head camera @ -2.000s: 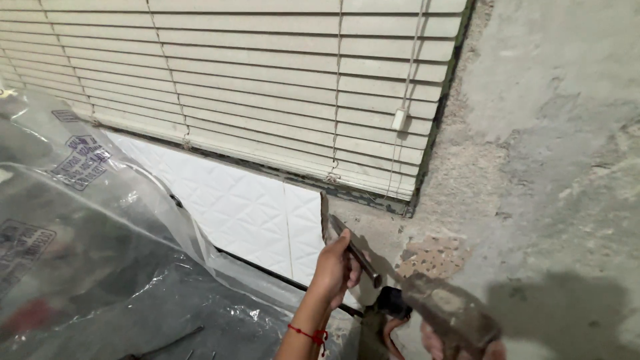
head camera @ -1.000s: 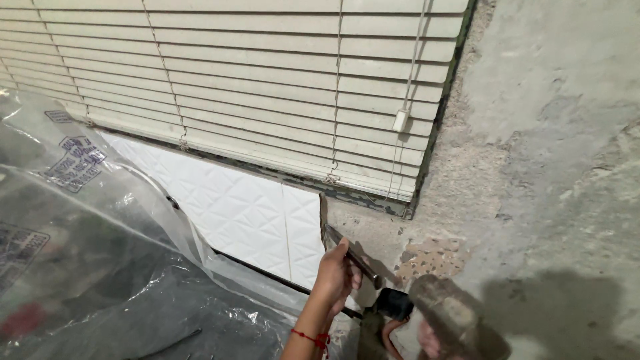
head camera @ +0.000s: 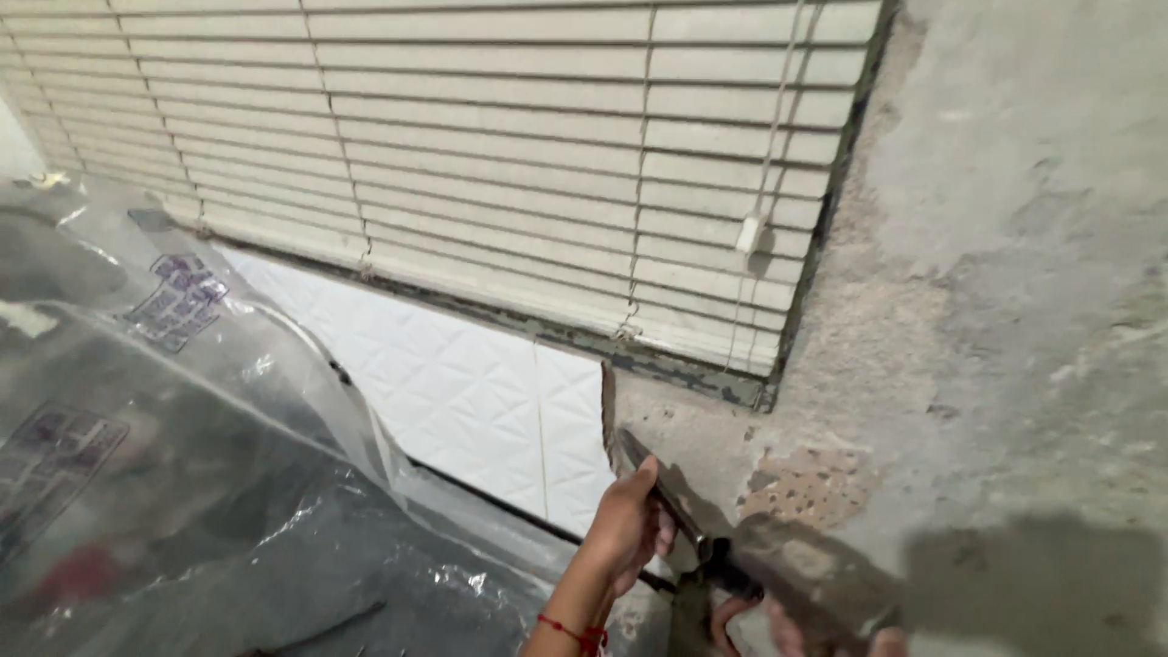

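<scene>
My left hand [head camera: 632,520], with a red cord bracelet at the wrist, grips a metal chisel [head camera: 671,502]. The chisel slants, its upper end near the broken right edge of white tiles [head camera: 456,401] with a raised triangle pattern. My right hand [head camera: 821,630], at the bottom edge, is shut on a blurred hammer [head camera: 812,575], whose head lies close to the lower end of the chisel. Its handle is mostly hidden. Between the two hands are a black object [head camera: 730,570], too blurred to name, and a curved reddish piece [head camera: 725,620] below it.
A white slatted blind [head camera: 502,182] with a pull cord [head camera: 753,233] hangs above a worn window frame edge [head camera: 693,374]. Rough plaster wall [head camera: 1031,319] spans the right side, with a chipped patch [head camera: 808,484]. Clear plastic sheeting [head camera: 228,474] covers the lower left.
The hammer in my right hand has shifted against the chisel's lower end, where a gap showed before. My left hand keeps its grip on the chisel at much the same place.
</scene>
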